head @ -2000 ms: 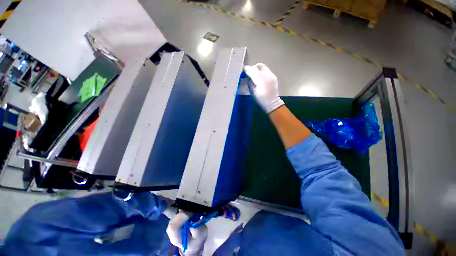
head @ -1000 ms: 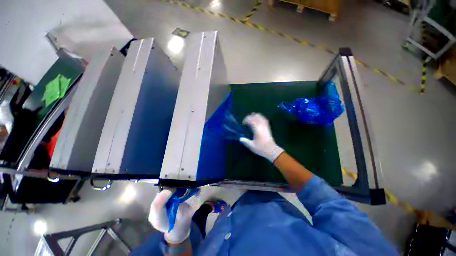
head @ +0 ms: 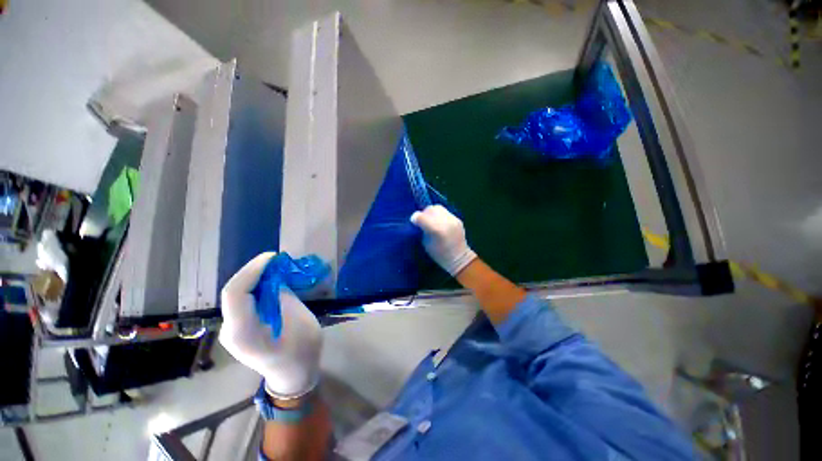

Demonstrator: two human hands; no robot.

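Observation:
A silver-grey chassis (head: 313,153) stands on edge on the green-topped trolley (head: 532,216). Blue protective film (head: 383,239) still covers the lower near part of its right face; the upper part is bare metal. My right hand (head: 442,239), white-gloved, grips the film's loose edge, which is drawn out in a taut fold. My left hand (head: 275,329), white-gloved, holds a crumpled piece of blue film (head: 287,284) in front of the chassis's near end and hides its lower corner.
Two more chassis (head: 209,189) stand to the left, the nearer one with a bluish face. A blue film wad (head: 568,131) lies at the trolley's far right by its metal end frame (head: 662,135). A white bench (head: 90,54) stands at upper left.
My right hand has closed on the film and drawn its edge towards me, baring more metal. My left hand has risen from below the chassis to its near end. The view has shifted.

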